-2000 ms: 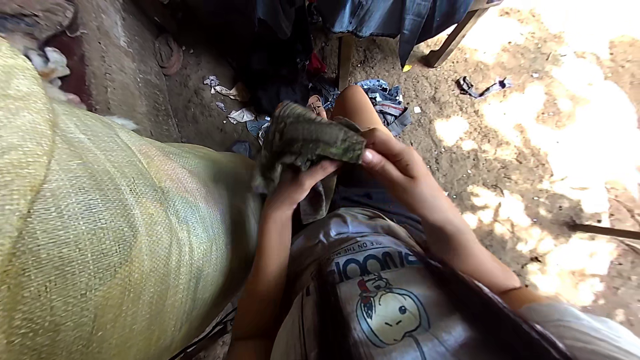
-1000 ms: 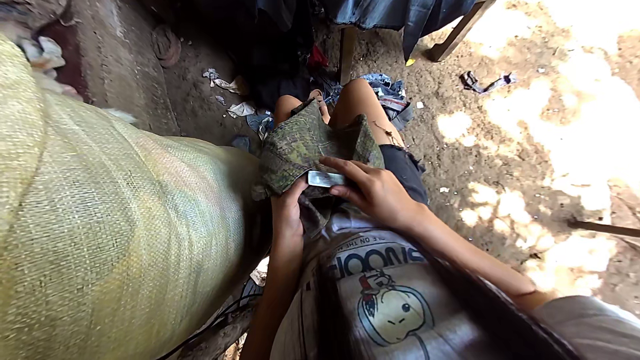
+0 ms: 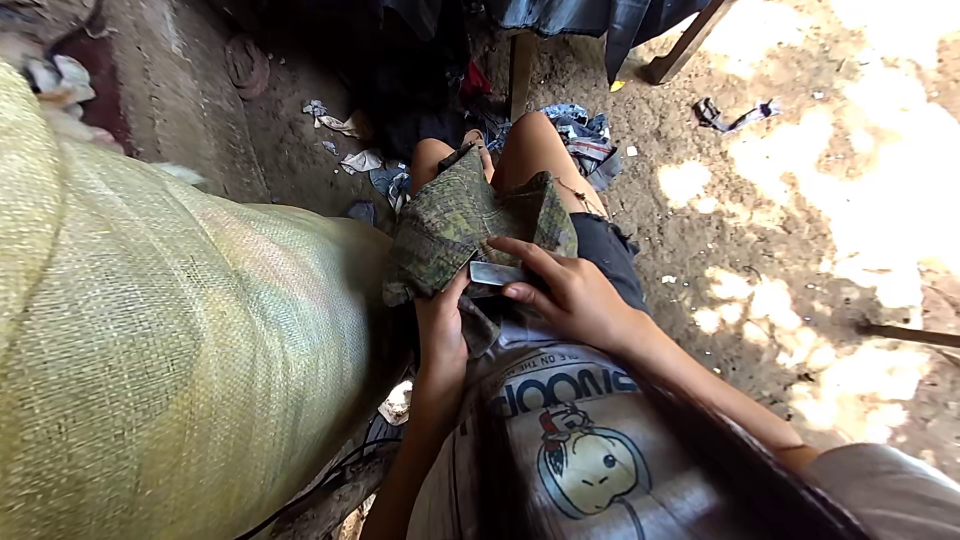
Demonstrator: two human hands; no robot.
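A piece of camouflage-patterned cloth lies across my lap and over my knees. My left hand grips the cloth's near edge, its fingers partly hidden by the fabric. A flat, pale metal-like blade or strip is held in my right hand between thumb and fingers, its end close to my left fingertips and against the cloth. My right forefinger stretches over the cloth. Whether the strip is cutting the fabric cannot be told.
A large woven yellow-green sack stands close on my left. Denim scraps and pale rags lie on the dirt floor beyond my knees. Dark cloth hangs over a wooden-legged stand ahead. A thin rod is at the right.
Two seconds ago both hands held the cloth bunched up; it is now spread over my lap. The pale strip shows in my right hand since one second ago.
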